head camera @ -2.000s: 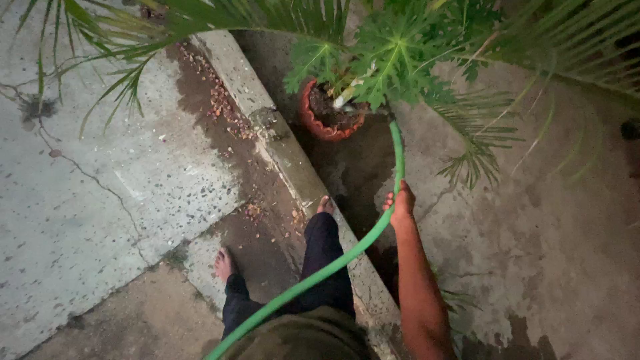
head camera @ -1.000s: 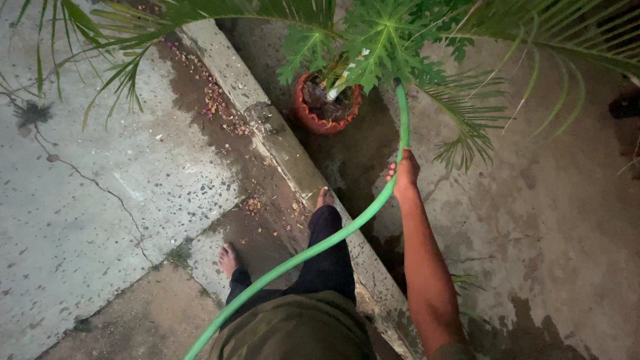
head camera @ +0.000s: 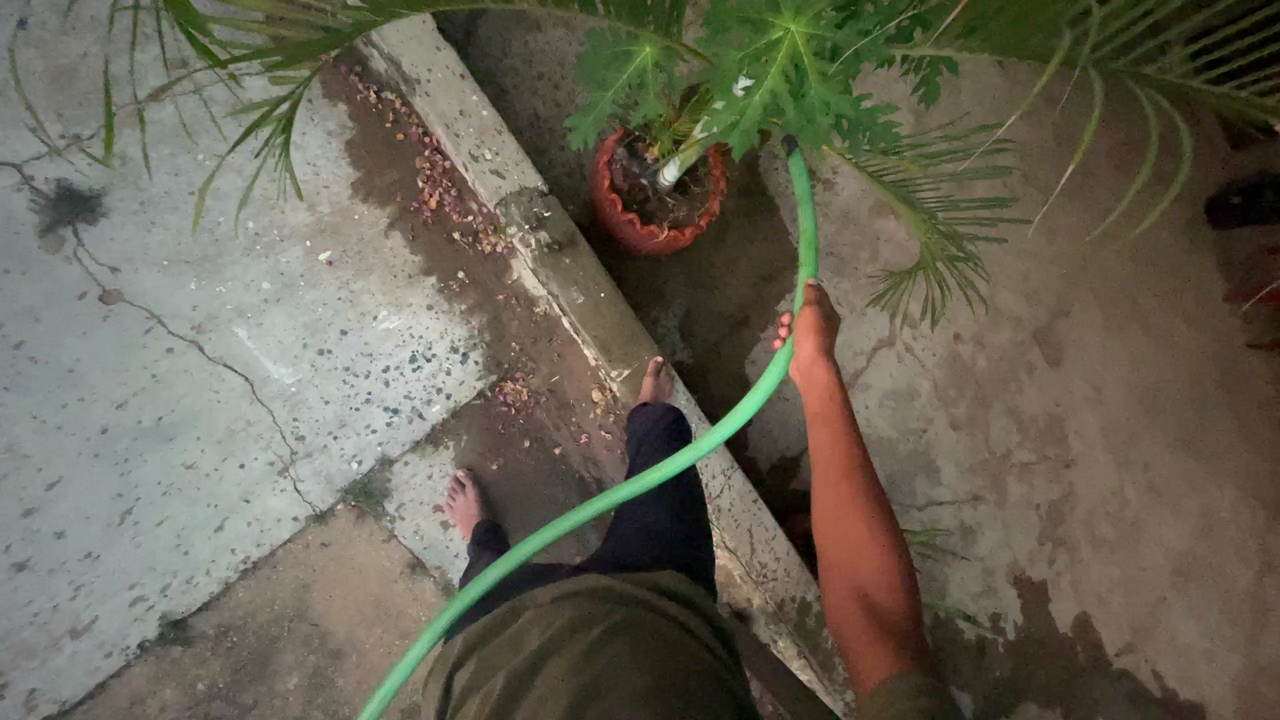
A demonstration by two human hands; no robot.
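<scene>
My right hand (head camera: 812, 330) is closed around a green garden hose (head camera: 690, 455) a short way below its dark end (head camera: 790, 145). That end is beside the lobed leaves of a potted plant (head camera: 785, 75), right of its scalloped terracotta-coloured pot (head camera: 655, 240). Soil and a pale stem show inside the pot. From my hand the hose curves down and left across my legs to the bottom edge. No water stream can be made out. My left hand is out of the frame.
A raised concrete curb (head camera: 575, 275) runs diagonally between the pot and a wet strip with scattered petals (head camera: 435, 180). My bare right foot (head camera: 655, 383) is at the curb, my left foot (head camera: 463, 505) on the paving. Palm fronds (head camera: 935, 230) hang across the top and right.
More of the pot shows from under the leaves than two seconds ago. The hose stays in my right hand, with its dark end now visible beside the leaves.
</scene>
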